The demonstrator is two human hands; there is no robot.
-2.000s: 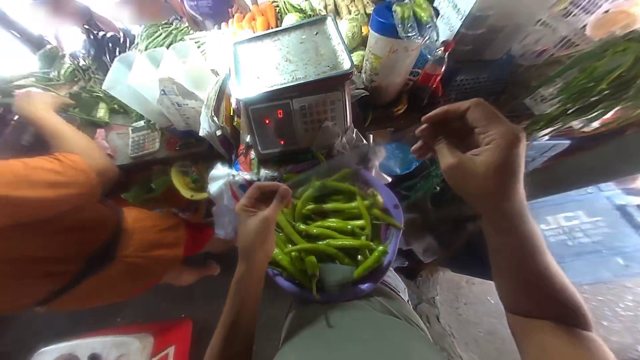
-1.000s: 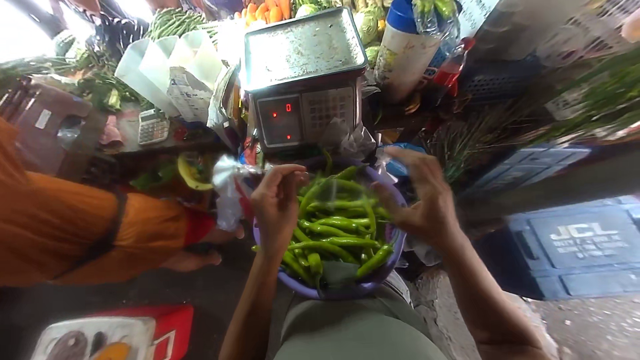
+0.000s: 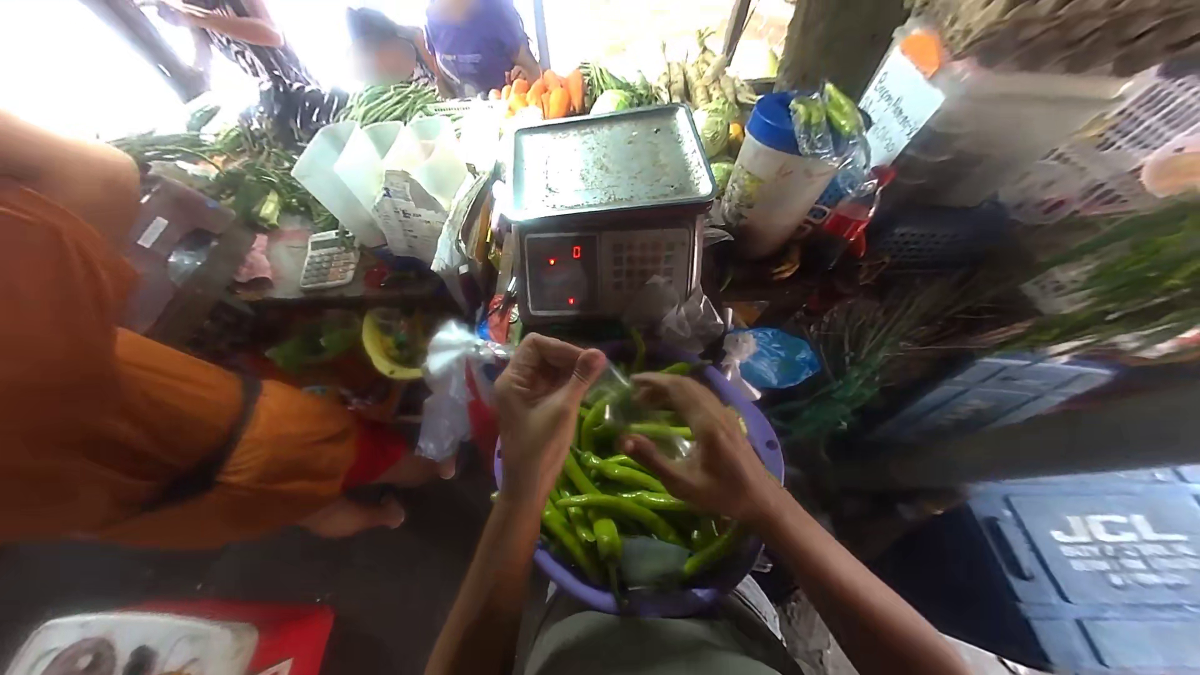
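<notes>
Long green chili peppers (image 3: 623,497) fill a purple plastic basin (image 3: 771,448) at my lap. Above the peppers my left hand (image 3: 544,394) pinches the edge of a small clear plastic bag (image 3: 614,398) between thumb and finger. My right hand (image 3: 698,441) is at the bag's other side, fingers curled round it; whether they grip the film is hard to tell. Just beyond the basin stands a digital scale (image 3: 614,267) with a bare, speckled metal pan (image 3: 614,161). A grey-green piece (image 3: 653,561) lies on the peppers at the near rim.
A person in orange (image 3: 187,422) stands close on the left. A calculator (image 3: 329,260), carrots (image 3: 555,96) and a blue-lidded jug (image 3: 773,173) surround the scale. Plastic bags (image 3: 445,389) hang left of the basin, and a blue crate (image 3: 1097,553) is at lower right.
My right hand has come from well out on the right to the bag over the basin. My left hand stays above the peppers. The person in orange has shifted.
</notes>
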